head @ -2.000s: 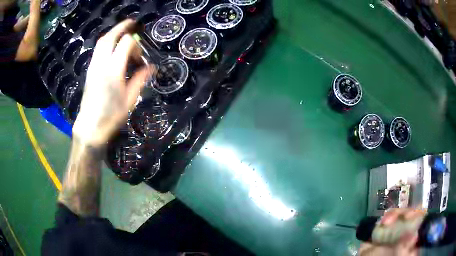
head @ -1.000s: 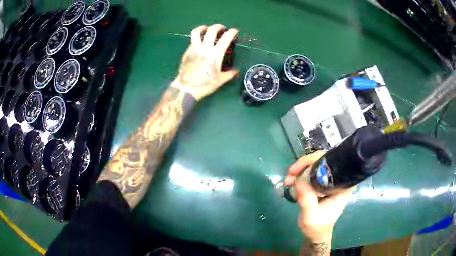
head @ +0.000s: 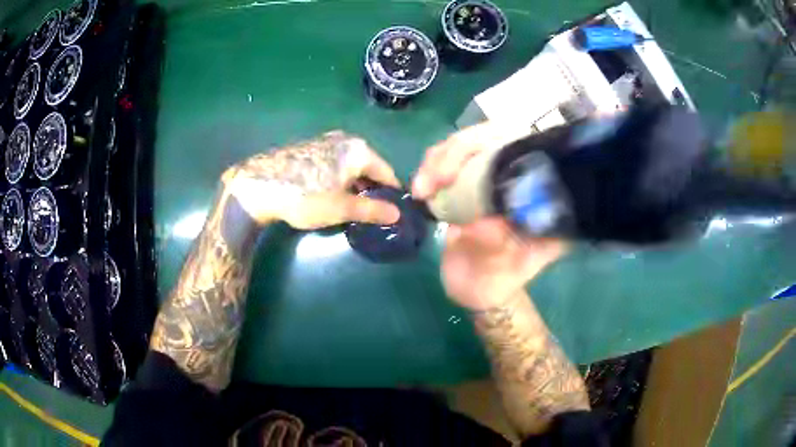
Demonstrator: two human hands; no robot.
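My left hand [head: 327, 188] grips a round black lamp unit [head: 384, 237] near the middle of the green bench, its plain dark side up. My right hand [head: 489, 253] holds the electric screwdriver [head: 602, 179] by its beige grip, slanted, its nose pointing left at the unit. The screwdriver's black body and round blue-and-white label are blurred. Its bit tip is hidden between the hands, so I cannot tell if it touches the unit. Two lamp units, one [head: 401, 63] and another [head: 474, 26], stand face up beyond my hands.
A black blister tray [head: 131, 218] holding several lamp units is at the left. The white screw feeder [head: 532, 87], with a blue-handled tool [head: 611, 37] on it, stands behind the screwdriver. A brown cardboard box [head: 689, 375] is below the bench edge at right. Small specks lie on the green bench [head: 288, 349].
My left hand has brought the lamp unit nearer to me. My right hand has raised the screwdriver and swung its nose left to the unit. The view has shifted.
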